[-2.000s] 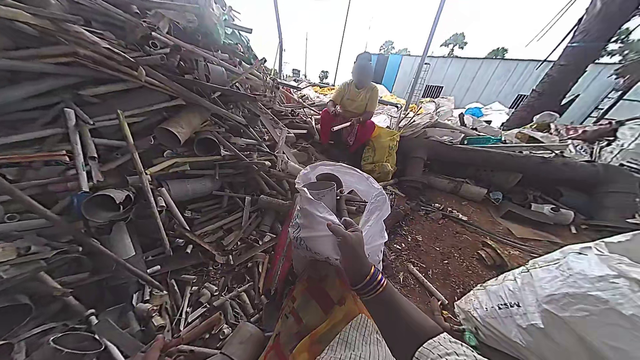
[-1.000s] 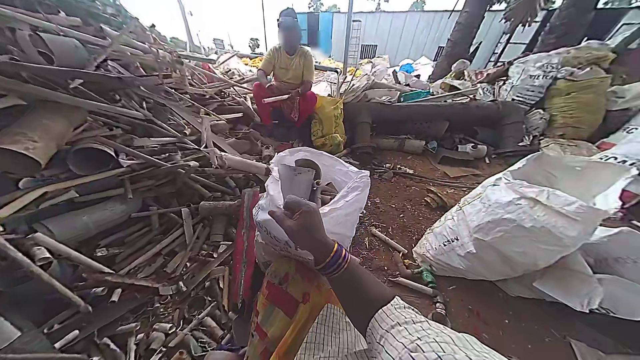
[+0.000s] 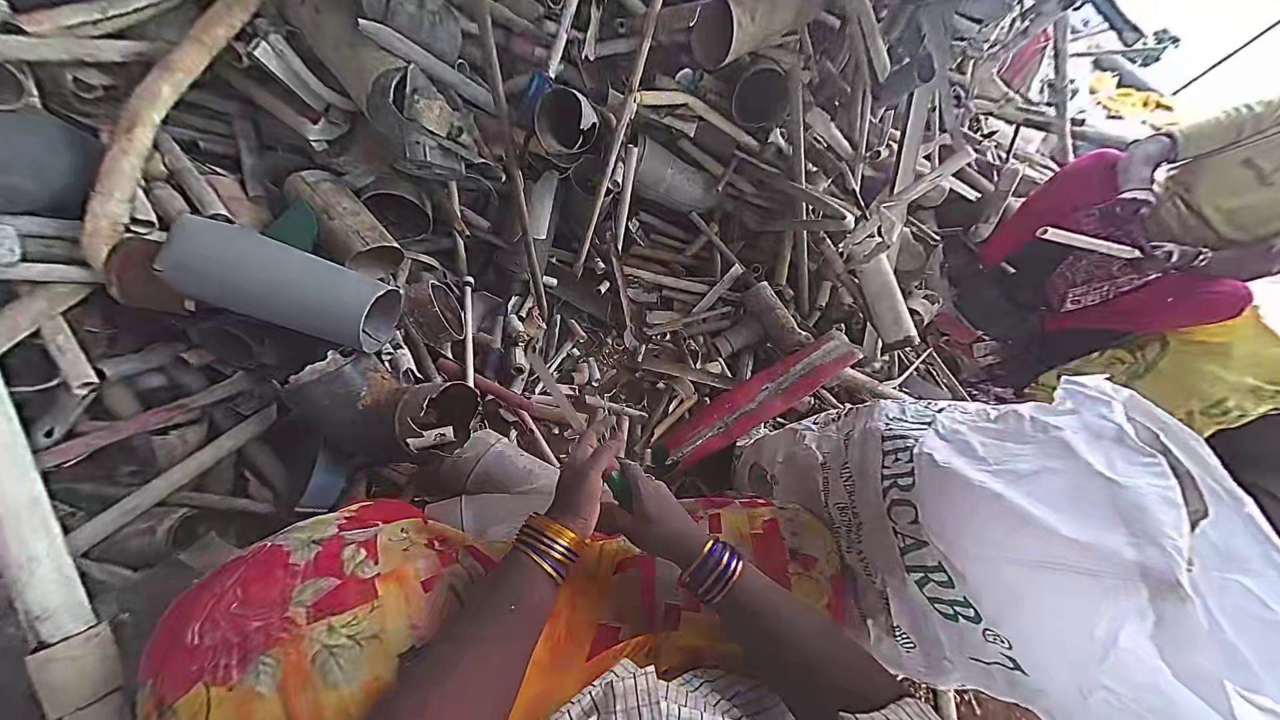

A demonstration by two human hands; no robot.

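My left hand (image 3: 585,480) is over the edge of the pipe pile, fingers on a small pale piece too unclear to name. Right beside it, my right hand (image 3: 652,515) is closed around a small green object (image 3: 620,485), mostly hidden by the fingers. Both hands are close together above my patterned red and yellow cloth (image 3: 330,610). A white woven sack (image 3: 1050,540) with printing lies to the right of my right hand. Past the hands, a red and grey strip (image 3: 765,400) slants across the scrap.
Scrap pipes and sticks (image 3: 640,280) are heaped in front, among them a wide grey pipe (image 3: 280,285). A co-worker (image 3: 1130,230) sits at the upper right holding a pale pipe piece (image 3: 1088,243), beside a yellow sack (image 3: 1170,370).
The view has swung left and down to the pile. My right hand, earlier at the white sack holding a pipe piece, has let that go and is now beside my left hand with the green object.
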